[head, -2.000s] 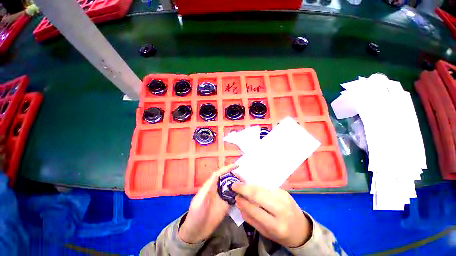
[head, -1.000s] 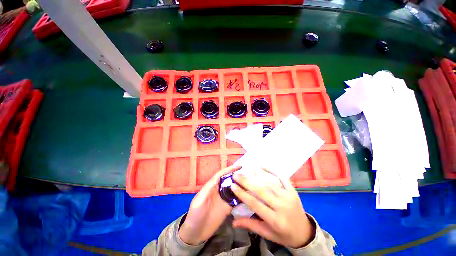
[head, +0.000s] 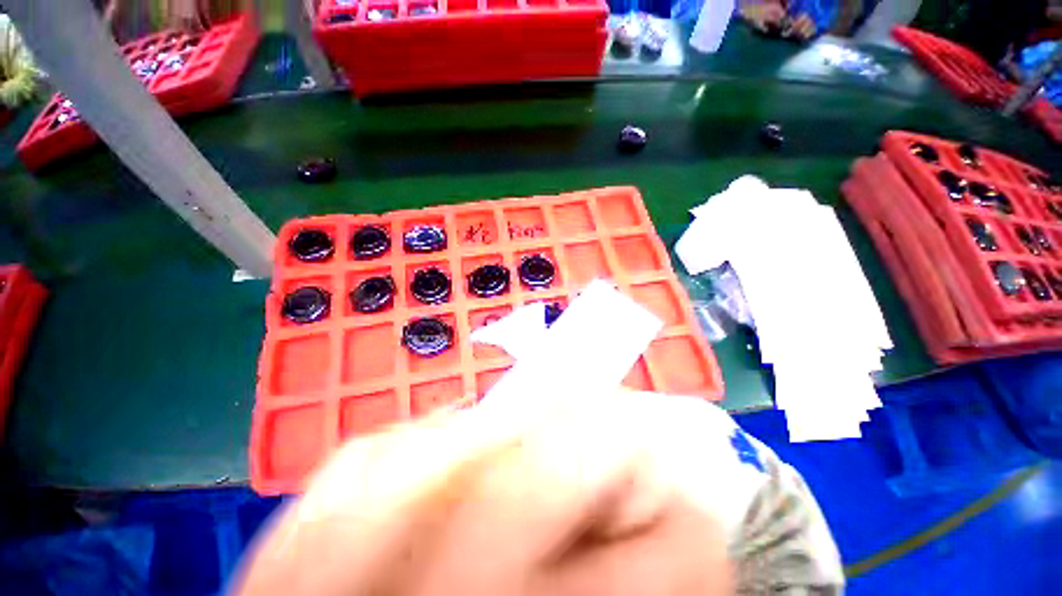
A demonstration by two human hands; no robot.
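Observation:
The orange-red compartment tray (head: 301, 437) lies on the green bench. Black round units (head: 429, 335) sit in several pockets of its upper three rows. A white sheet (head: 594, 343) lies slanted over its lower right part, with a torn white scrap (head: 512, 334) beside it, partly covering another black unit. My right hand (head: 501, 512) is very close to the camera, large and blurred, and hides the tray's lower edge. Its fingertips and anything in them cannot be made out. My left hand cannot be made out. The unit held earlier is not visible.
Fanned white sheets (head: 809, 314) lie right of the tray, beside a crumpled clear bag (head: 724, 305). Stacked red trays stand at the far right (head: 920, 274) and across the bench (head: 466, 52). A pale post (head: 151, 140) rises at left. Loose black units (head: 631, 139) lie behind the tray.
My right hand has risen from the tray's front edge close to the camera. My left hand and the held black unit are no longer visible. The view has turned to the right.

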